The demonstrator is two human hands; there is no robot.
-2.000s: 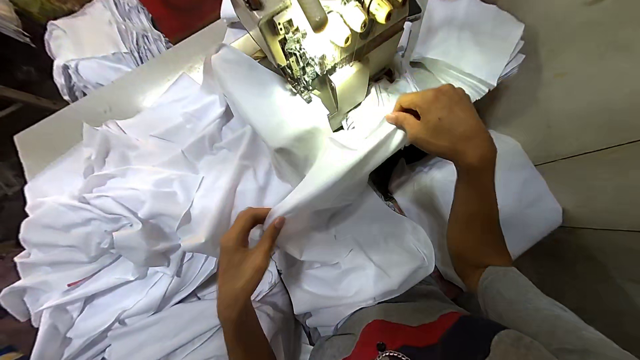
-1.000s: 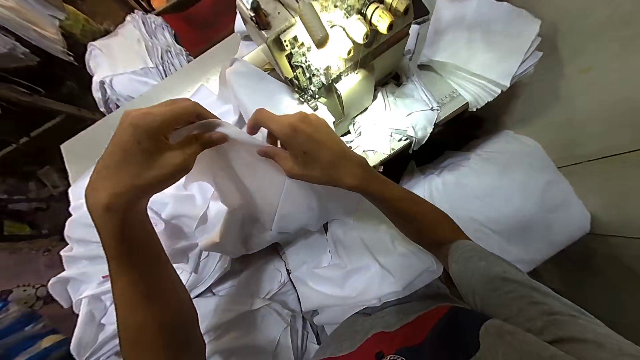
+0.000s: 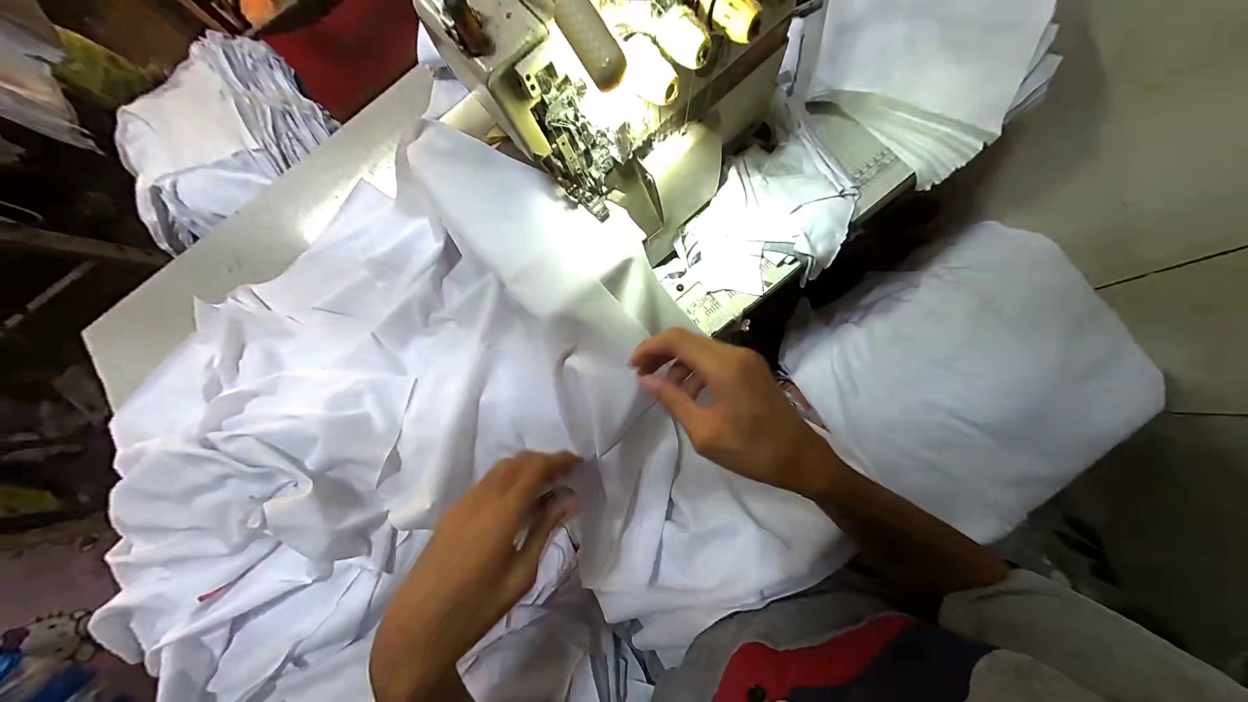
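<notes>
White fabric (image 3: pixel 546 253) stretches from beneath the needle area of an overlock sewing machine (image 3: pixel 585 127) down toward my lap. My right hand (image 3: pixel 726 405) is just below the machine's front edge, thumb and fingertips curled close together at the cloth's right side; whether they pinch it is unclear. Lower and to the left, my left hand (image 3: pixel 497 541) is slightly blurred over the cloth, with thumb and fingers apart. A large crumpled heap of white fabric (image 3: pixel 283 458) lies to its left. The machine's lamp brightly lights the needle area.
Stacked white cloth pieces (image 3: pixel 916 78) lie right of the machine, with small white scraps (image 3: pixel 770 214) beside it. A white cloth bundle (image 3: pixel 975 380) is at the right. Another folded stack (image 3: pixel 224 136) stands behind the pale table edge (image 3: pixel 263 234). A red surface shows at the top.
One second ago both hands held a raised fabric edge together left of the machine. They have come down and apart, and the cloth now lies spread out from the machine toward my lap.
</notes>
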